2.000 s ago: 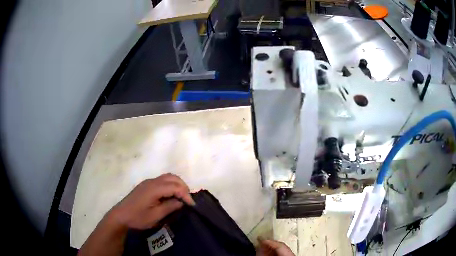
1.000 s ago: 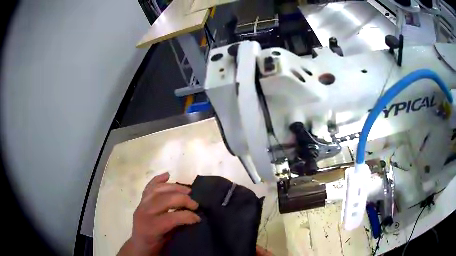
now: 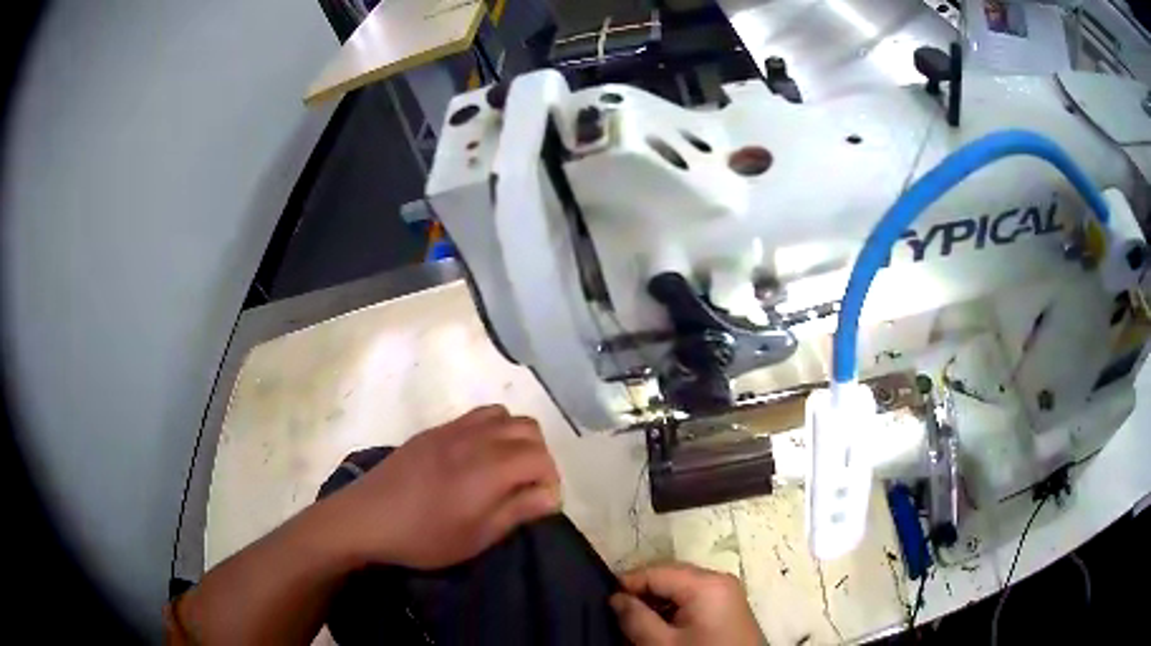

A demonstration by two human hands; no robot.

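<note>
A black fabric bag lies bunched at the bottom centre, left of the sewing machine's cylinder bed. My left hand is bare and grips the bag's upper edge from above, with the fingers curled over the cloth. My right hand pinches the bag's right edge and is partly cut off by the bottom of the picture. The presser foot and needle area is up and to the right of both hands, apart from the bag.
The white sewing machine head fills the upper right. A blue gooseneck ends in a white lamp right of the bed. A blue-handled tool lies beyond it. The wooden tabletop meets a pale wall at left.
The view has shifted, so the machine sits further left. My left hand has reached over the bag to its upper edge. My right hand has come further into view. The bag is turned and more bunched.
</note>
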